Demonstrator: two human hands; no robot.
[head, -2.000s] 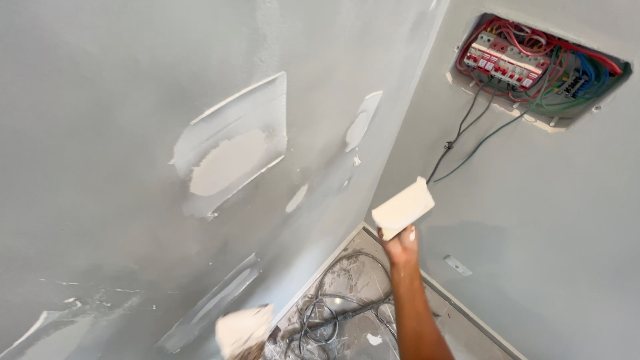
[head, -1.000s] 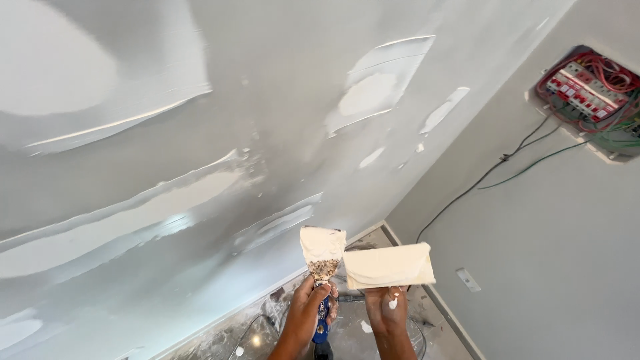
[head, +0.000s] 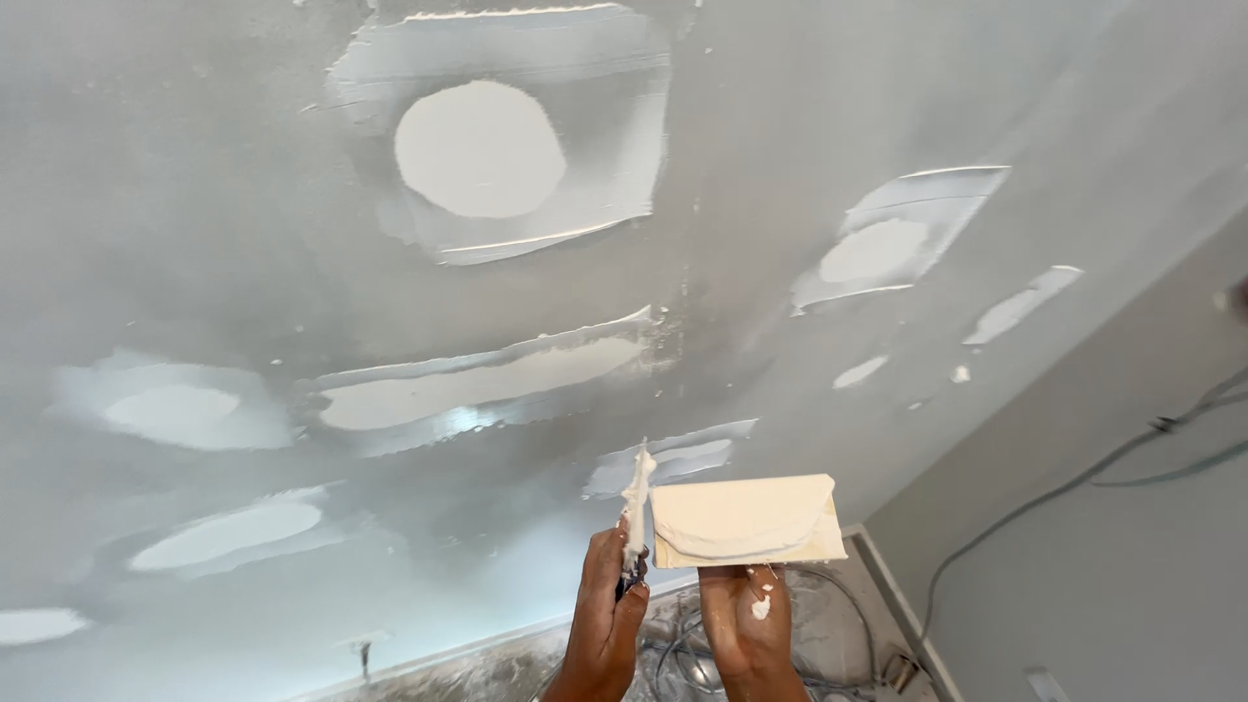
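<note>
My left hand (head: 600, 619) grips the handle of a putty knife (head: 638, 507), whose blade is seen edge-on and coated with cream filler. Close beside it, my right hand (head: 749, 619) supports a flat rectangular plate (head: 837, 534) from below; its material cannot be told. A thick layer of cream filler (head: 741, 512) covers most of the plate's top. Dabs of filler stick to my right palm and wrist. Beyond both hands, the grey wall (head: 741, 322) carries a large squared patch with a round pale centre (head: 480, 149) and several smaller smeared patches.
A second wall (head: 1092, 575) meets the patched one in a corner at right, with dark and green cables (head: 1014, 507) hanging across it. Coiled cable (head: 863, 624) lies on the dusty, stained floor (head: 487, 673) behind my hands. A small fixture (head: 366, 658) sits low on the left wall.
The view has swung left along the wall, and the open electrical box has left the picture. The putty knife's blade, seen broadside one second ago, is now turned edge-on beside the plate.
</note>
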